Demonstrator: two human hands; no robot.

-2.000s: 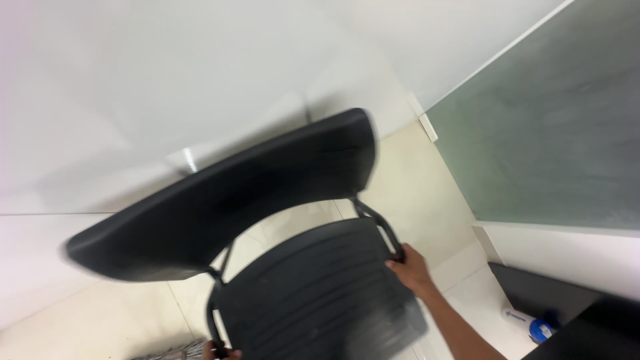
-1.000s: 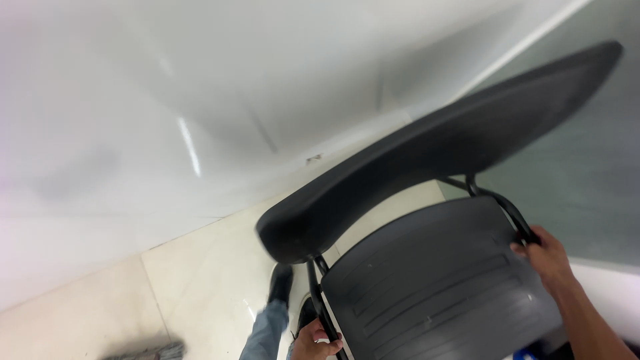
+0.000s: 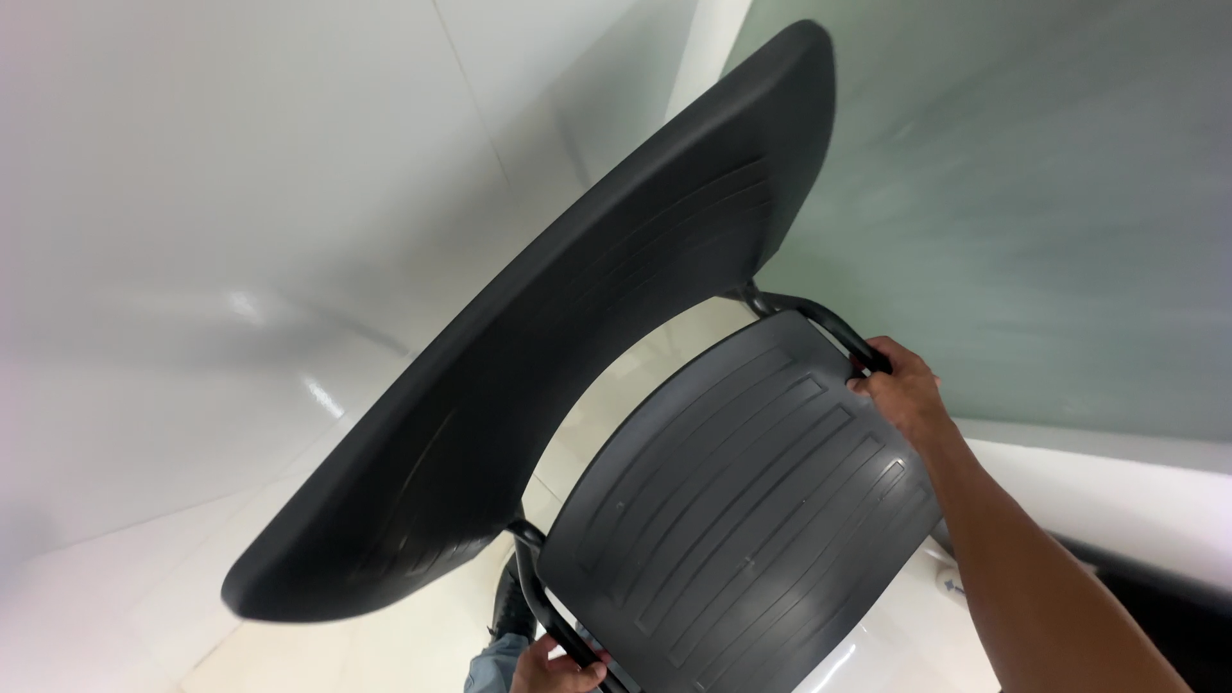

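Observation:
A black plastic chair with a curved backrest [image 3: 577, 318] and a ribbed grey-black seat [image 3: 741, 520] fills the middle of the view, tilted diagonally. My right hand [image 3: 895, 385] is closed around the black metal tube frame on the right side of the seat. Low in the view, my left hand [image 3: 558, 669] grips the tube on the left side, its lower part cut off by the frame's edge. The chair's legs are hidden under the seat.
A glossy white wall [image 3: 192, 241] stands close behind the backrest. To the right is a greenish-grey panel [image 3: 1011, 212] with a white border. A dark shoe [image 3: 513, 602] and a jeans leg [image 3: 496, 664] show below, on pale floor tiles [image 3: 318, 654]. A white object lies at lower right.
The chair, held in both hands, has turned so its backrest slants more steeply, with its right end beside the greenish panel. The view has shifted too. Both hands have kept hold of the tubes.

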